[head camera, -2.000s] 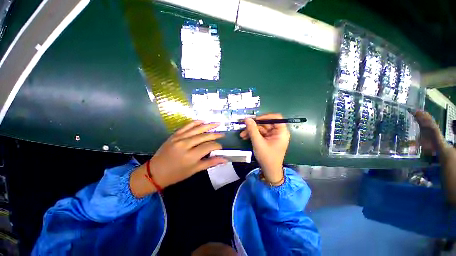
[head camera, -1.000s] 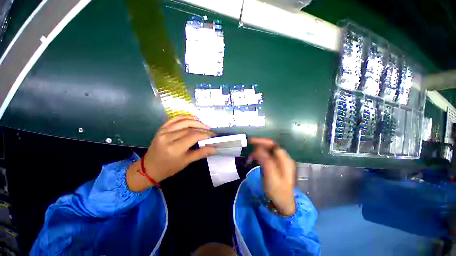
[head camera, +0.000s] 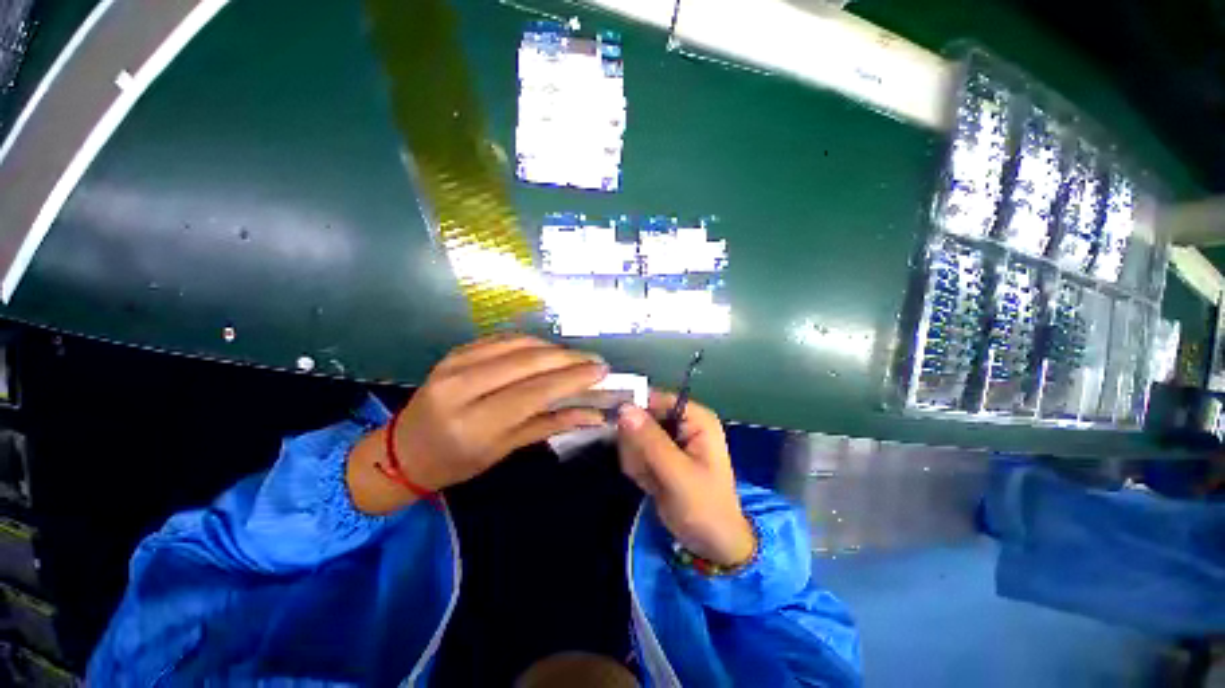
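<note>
My left hand (head camera: 490, 410) holds a short white label strip (head camera: 621, 387) with a grey middle at the bench's front edge. My right hand (head camera: 685, 470) has its thumb and finger on the strip's right end and also holds black tweezers (head camera: 683, 393), which point up and away. Four circuit boards (head camera: 638, 278) with bright silvery tops and blue edges lie in two rows just beyond my hands. The amber tape strip (head camera: 464, 202) lies left of them; its near end glares bright yellow.
A board group (head camera: 570, 114) lies farther back. A clear blister tray (head camera: 1034, 249) with boards stands at right. A grey strip with white borders (head camera: 83, 101) lies at far left. A white ledge (head camera: 806, 57) runs along the back. A person's blue sleeve (head camera: 1115, 538) shows at lower right.
My right hand has left the boards, dropped to the bench edge and come onto the strip. My left hand has drawn the strip nearer me. The other person's hand has left the tray.
</note>
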